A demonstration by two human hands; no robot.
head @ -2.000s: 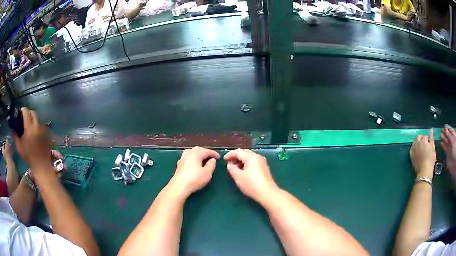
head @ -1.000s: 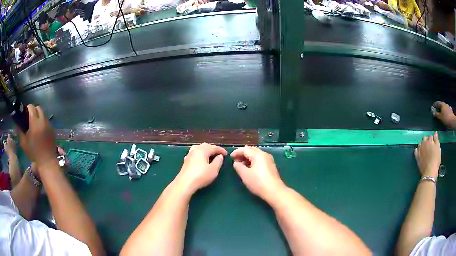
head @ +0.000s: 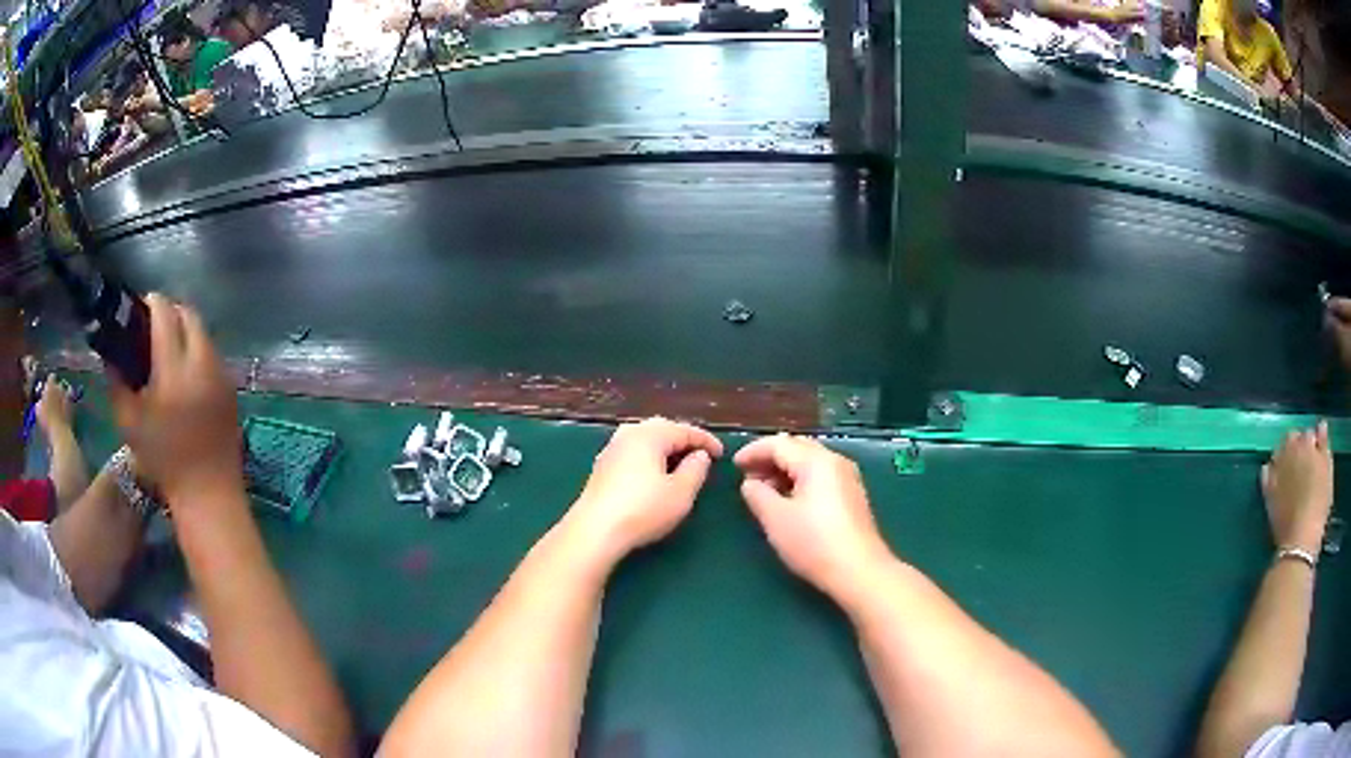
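Observation:
My left hand (head: 648,481) and my right hand (head: 812,504) are held close together above the green bench, near its far edge, with a small gap between their fingertips. The fingers of both are curled with thumb and forefinger close; whether a tiny part is between them cannot be seen. A loose pile of silver rounded-square housings (head: 451,467) lies on the bench (head: 711,637) to the left of my left hand. Some have open centres.
At left, a neighbour's hand (head: 185,400) grips a black screwdriver (head: 119,333) near a green tray (head: 289,462). A green post (head: 926,222) stands beyond my right hand. Small parts (head: 738,311) lie on the dark belt (head: 593,252). Another person's hand (head: 1298,481) is at far right.
The view has turned left, so the scene sits further right. Belt parts have shifted left relative to the post. The right neighbour's other hand has reached over the belt to a part. My hands keep nearly the same pose.

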